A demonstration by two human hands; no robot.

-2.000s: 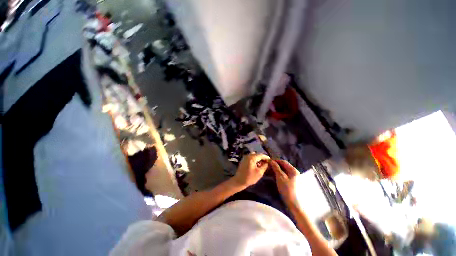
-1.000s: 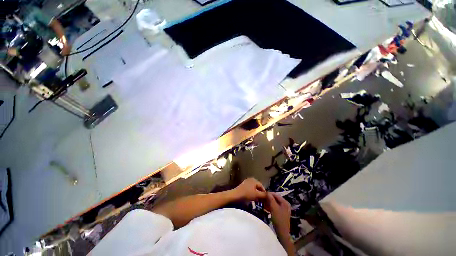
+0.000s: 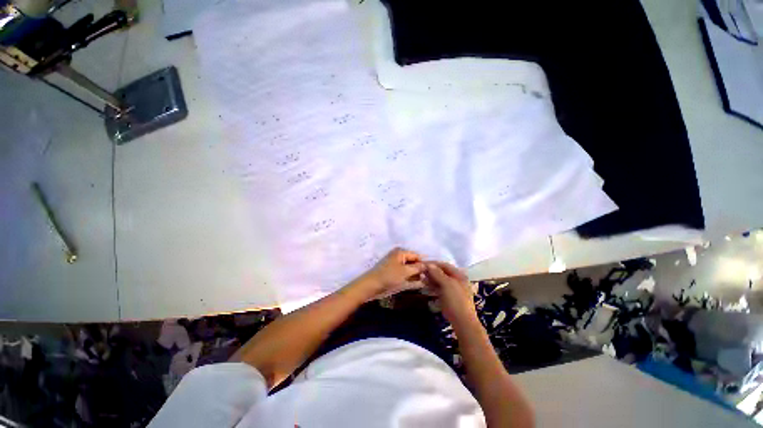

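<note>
The white paper marker (image 3: 335,159) with small rows of print lies creased on the table in front of me. The black L-shaped fabric lay (image 3: 619,109) is beyond and to the right, partly under the paper's right edge. My left hand (image 3: 400,272) and my right hand (image 3: 448,288) meet at the fingertips over the paper's near edge. The fingers are pinched together; whether something small is between them cannot be told.
A cutting machine's grey base plate (image 3: 147,104) stands at the upper left. A slim metal tool (image 3: 55,224) lies at the left. Scraps (image 3: 619,309) cover the floor beyond the near table edge. A pale surface (image 3: 619,393) is at the lower right.
The view has swung from the side table and floor round to the cutting table. The paper and black lay are now directly ahead. My hands stay together at the fingertips.
</note>
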